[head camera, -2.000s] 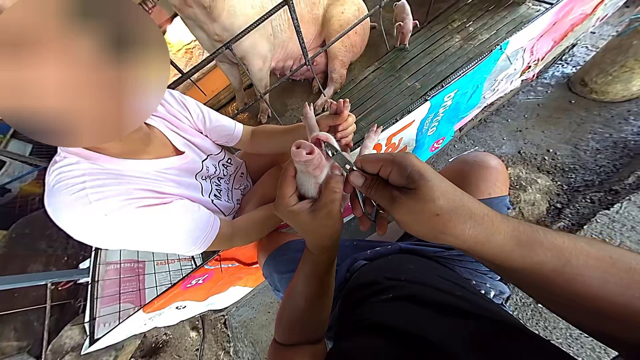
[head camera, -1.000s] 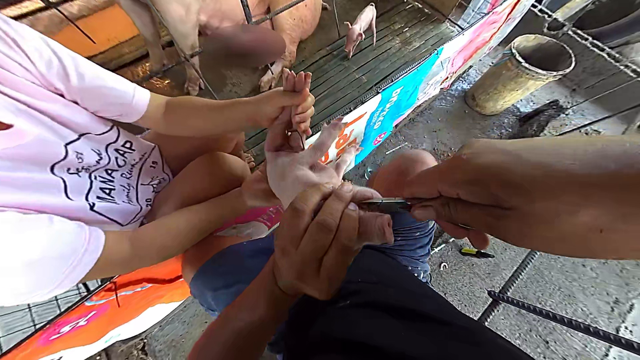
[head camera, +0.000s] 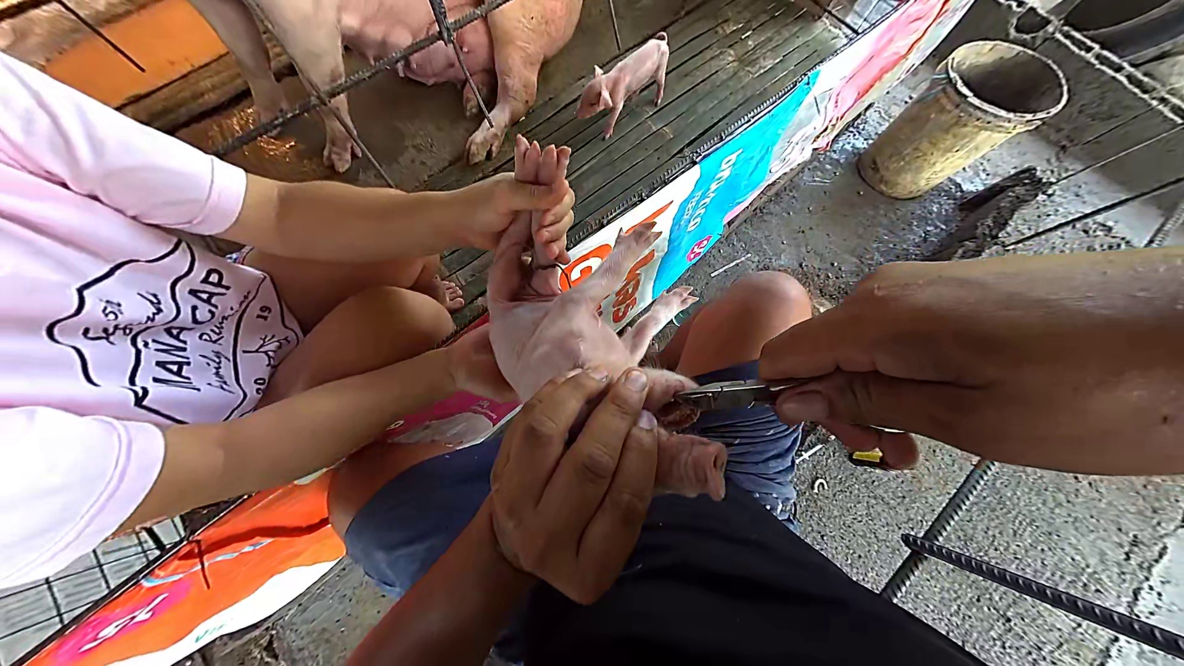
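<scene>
A piglet (head camera: 569, 333) lies belly-up above my lap, its snout pointing down and to the right. My left hand (head camera: 583, 481) is closed around its head and holds the mouth apart. In my right hand (head camera: 888, 370) is a pair of metal pliers or nippers (head camera: 731, 395), with the tips at the piglet's open mouth. Whether the jaws touch a tooth cannot be told. A person sitting opposite grips the piglet's hind legs in one hand (head camera: 546, 208) and supports its back with the other hand (head camera: 481, 363).
Beyond a printed banner (head camera: 684, 213) along the pen, a large pig (head camera: 536, 46) and another piglet (head camera: 629, 81) stand on the slatted floor. A dirty bucket (head camera: 962, 120) is at the upper right. Steel bars (head camera: 1036, 578) lie at the lower right, near a small yellow-and-black item (head camera: 868, 458).
Two seconds ago the piglet's snout pointed up toward the camera; now it points down and right. Since one second ago, the pliers have stayed near the mouth. The view has shifted.
</scene>
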